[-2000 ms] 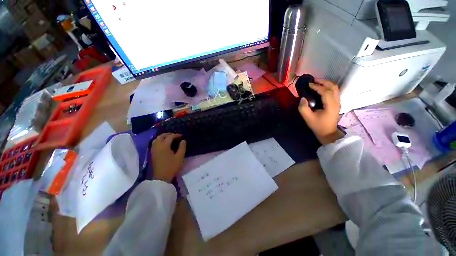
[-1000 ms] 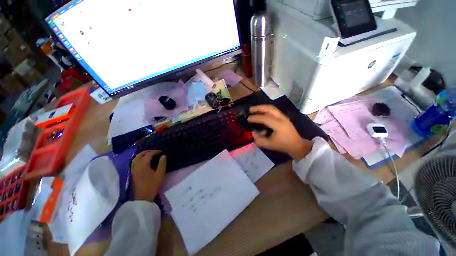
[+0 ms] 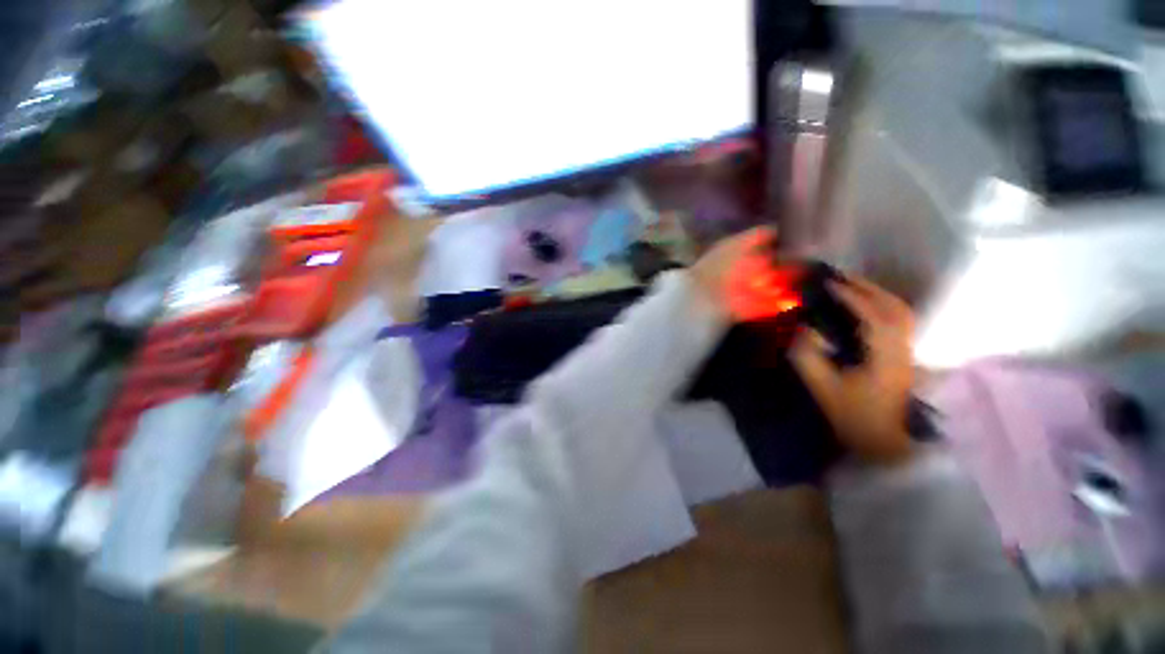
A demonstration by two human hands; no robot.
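Note:
The frame is blurred. My right hand [image 3: 869, 371] is closed round the black mouse [image 3: 830, 313] at the right end of the dark mat. My left hand [image 3: 741, 275] is stretched across the keyboard [image 3: 537, 345] to a spot just left of the mouse, lit by a bright red glow. Blur and glow hide its fingers, so I cannot tell if it touches the mouse or holds anything. My left sleeve covers part of the keyboard and of the white note sheets [image 3: 626, 505]. The bright monitor [image 3: 549, 90] stands behind.
A steel flask [image 3: 807, 153] stands behind my hands, left of the white printer [image 3: 1048, 294]. Pink sheets [image 3: 1022, 447] lie at the right. A curled white sheet [image 3: 345, 428] and red-orange trays [image 3: 307, 281] are at the left.
My left hand has moved from the keyboard's left end across to beside the mouse. My right hand has moved right with the mouse, off the keyboard's right end. The view has shifted.

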